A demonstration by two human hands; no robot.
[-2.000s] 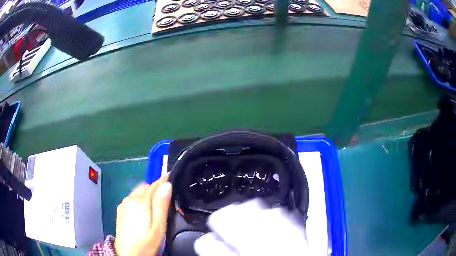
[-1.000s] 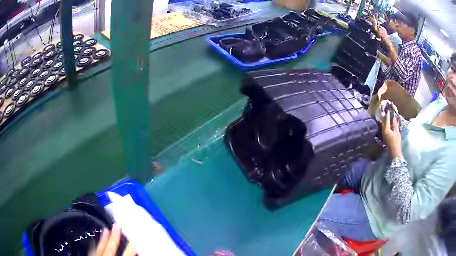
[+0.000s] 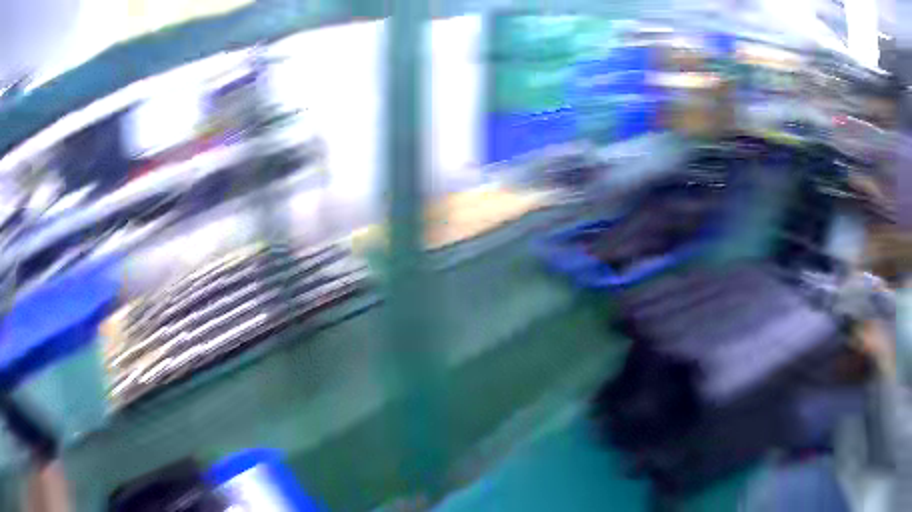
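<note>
The whole view is strongly blurred. A blue tray (image 3: 262, 470) is cut off by the bottom edge at the left, with a white sheet showing inside its rim. A dark insert tray (image 3: 168, 488) shows only its top beside the sheet. A skin-coloured patch (image 3: 44, 488) at the bottom left corner, below a thin black shape (image 3: 26, 425), may be my left hand. Its fingers and any hold cannot be made out. My right hand is not in view.
A block of nested black trays (image 3: 730, 350) lies on the bench at right. Beyond the green belt (image 3: 500, 350) are a blue tray (image 3: 600, 275) with black items and a board of ring parts (image 3: 230, 310). A green upright (image 3: 405, 200) stands mid-view. A person is partly visible at the far right.
The view has swung up and left since the last frame, so the nested trays appear farther right. The fingers seen on the black insert no longer show there.
</note>
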